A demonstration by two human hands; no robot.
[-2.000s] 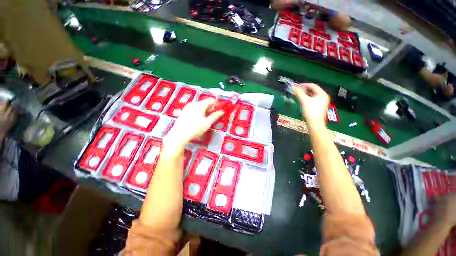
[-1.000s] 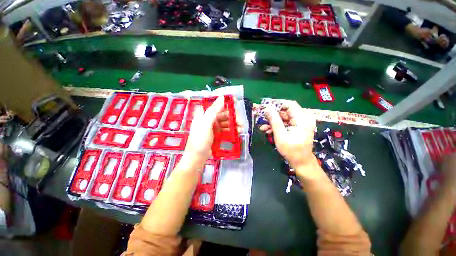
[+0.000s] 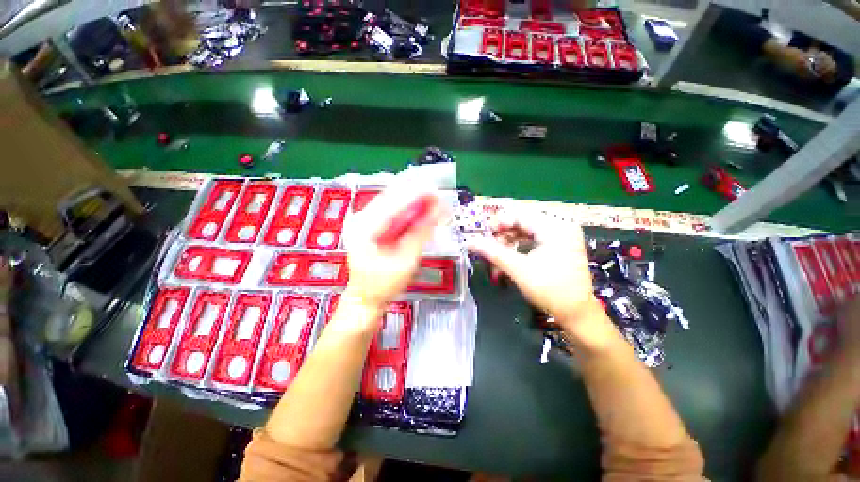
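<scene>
My left hand (image 3: 382,259) is over the right part of the parts tray (image 3: 436,407), shut on a red front housing (image 3: 407,224), which is blurred and partly hidden by the fingers. My right hand (image 3: 552,262) is just right of it, fingertips closed on a small pale keypad (image 3: 470,224) with dark marks; the two hands are close together. Red housings (image 3: 242,329) lie in rows in the tray on a whitish liner (image 3: 441,331). The small loose parts pile (image 3: 632,306) lies right of my right hand.
The green conveyor belt (image 3: 368,122) runs beyond the bench edge, carrying a red part-assembled phone (image 3: 634,174) and small parts. A grey post (image 3: 787,169) slants at the right, near another tray stack (image 3: 778,292) and a person's arm (image 3: 818,414). Another tray (image 3: 547,71) stands across the belt.
The red housing in my left hand has turned from upright and flat-facing to tilted, now mostly covered by the hand. My right hand and the keypad have moved slightly left. Belt items have shifted right.
</scene>
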